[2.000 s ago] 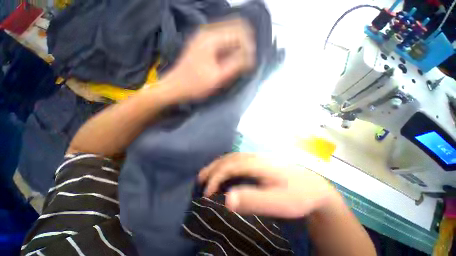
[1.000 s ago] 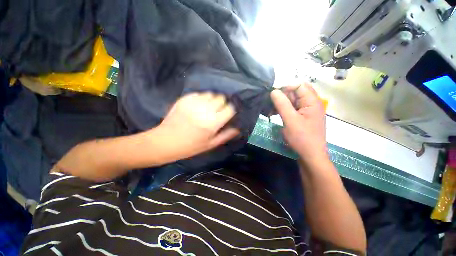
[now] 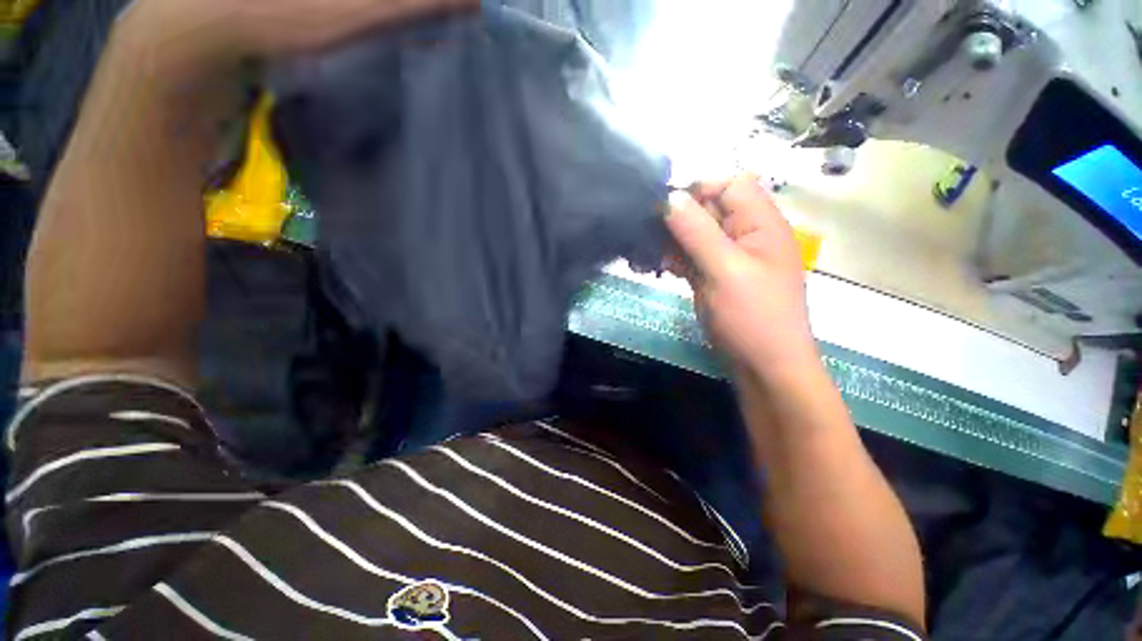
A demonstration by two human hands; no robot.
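A dark grey-blue garment piece (image 3: 463, 188) hangs over the table's front edge, blurred. My right hand (image 3: 745, 257) pinches its right end between thumb and fingers, left of the presser foot area. My left hand (image 3: 338, 10) is at the top edge, partly cut off and blurred, over the cloth's upper part; its fingers cannot be made out. The white sewing machine head (image 3: 902, 56) stands at the upper right, with its metal needle parts (image 3: 833, 138) clear of the cloth.
A green table edge with ruler marks (image 3: 952, 407) runs along the front. Yellow tape (image 3: 808, 248) lies beside my right hand. Snips (image 3: 953, 184) lie on the machine bed. A lit blue screen (image 3: 1108, 182) is at right. Yellow plastic (image 3: 254, 188) is at left.
My left arm has swung up and forward to the top edge, and the cloth has lifted and shifted with it. My right hand keeps its pinch in nearly the same place.
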